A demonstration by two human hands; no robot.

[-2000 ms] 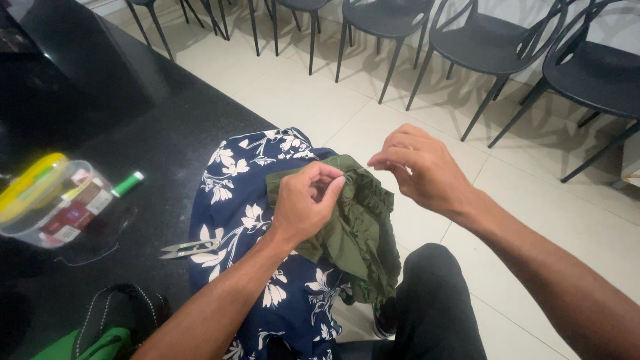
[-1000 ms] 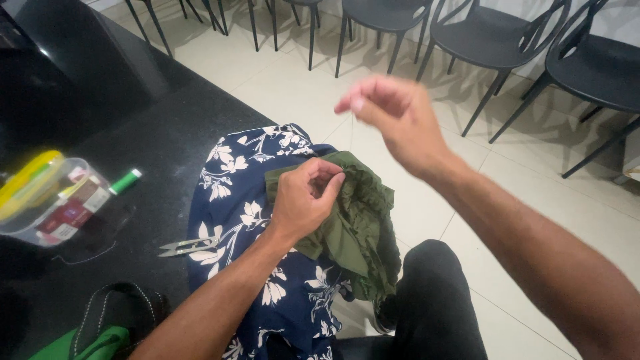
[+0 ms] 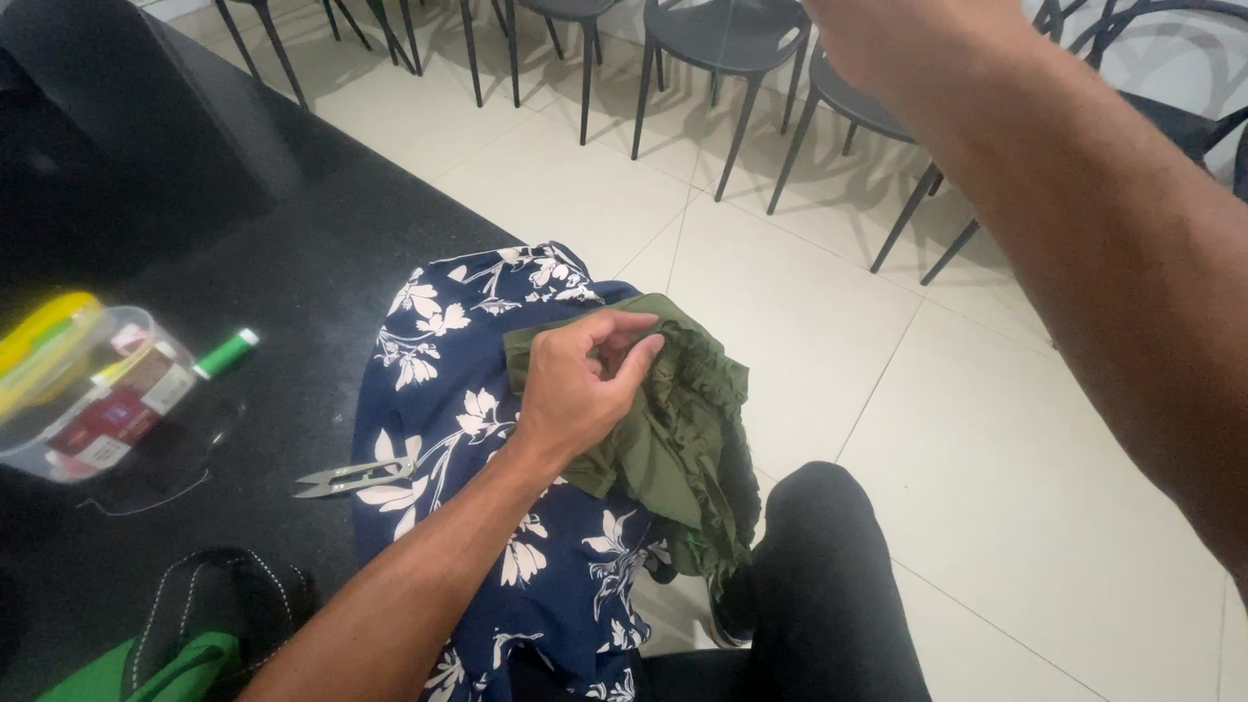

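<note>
My left hand (image 3: 585, 375) pinches a fold of olive-green gathered fabric (image 3: 673, 458) between thumb and index finger. That fabric lies over a navy cloth with white flowers (image 3: 448, 390), draped on the table's edge. My right hand (image 3: 916, 39) is raised at the top edge, partly cut off, so its fingers are hidden; a faint thread seems to hang beside it. Thread snips (image 3: 356, 478) of metal rest at the left border of the navy cloth, on the cloth and the black table (image 3: 322, 234).
A clear plastic tub (image 3: 117, 400) with a yellow lid (image 3: 39, 336) and a green-capped marker (image 3: 227, 353) stand on the table. A loose thread (image 3: 146, 509) lies below. A green bag (image 3: 175, 668) is at lower left. Black chairs (image 3: 726, 39) line the tiled floor.
My right hand has moved up and away from the green fabric, partly out of view. My left hand stays at the fabric with its fingers pinched.
</note>
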